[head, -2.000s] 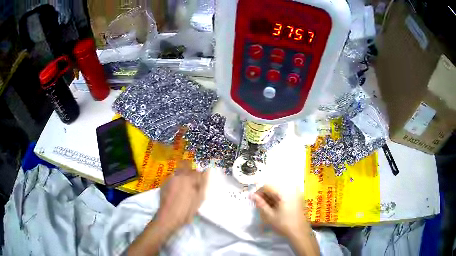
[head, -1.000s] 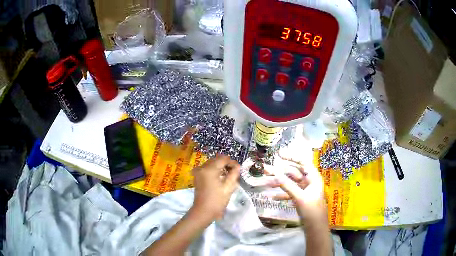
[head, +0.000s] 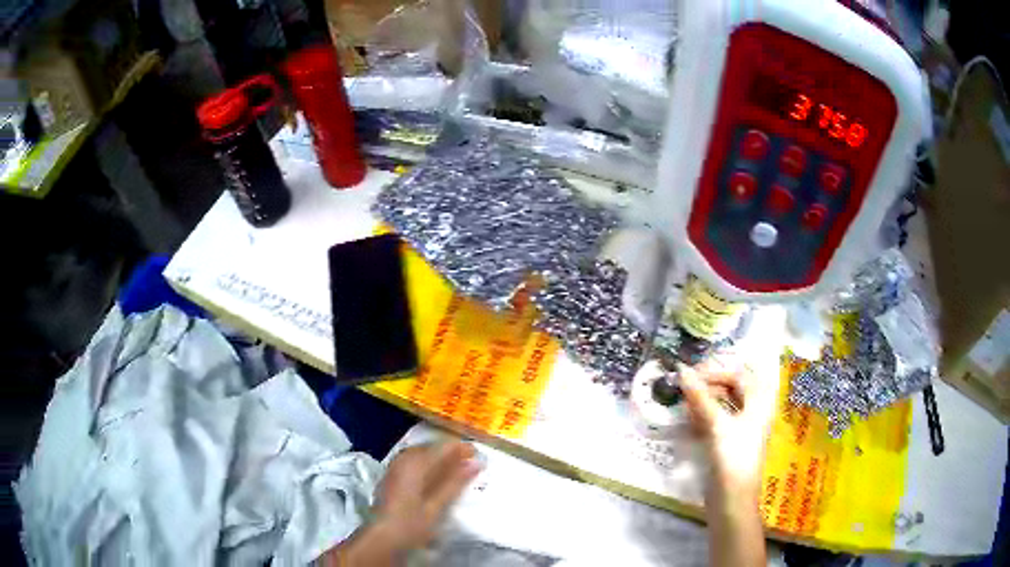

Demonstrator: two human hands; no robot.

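The snap press head [head: 789,166] has a red panel with a glowing red number, apparently 3758. Below it, the lower die [head: 665,388] shows a dark centre on a round white base. My right hand [head: 725,415] is at the die's right side, fingers bent; a snap part in them cannot be made out. My left hand [head: 426,482] is blurred over the pale garment [head: 199,443] before the table edge. Its grip on the cloth is unclear. Snap heaps lie left [head: 498,210] and right [head: 847,382] of the press.
A smartphone [head: 372,310] lies on the left of the white table [head: 249,277]. A black bottle [head: 246,166] and a red bottle [head: 327,122] stand behind it. Yellow printed sheets [head: 487,371] lie under the heaps. A black stick [head: 934,421] and a cardboard box [head: 975,244] are on the right.
The view has shifted, so the table and press sit further right. My left hand has moved away from the die to the cloth below left. My right hand has closed in beside the die.
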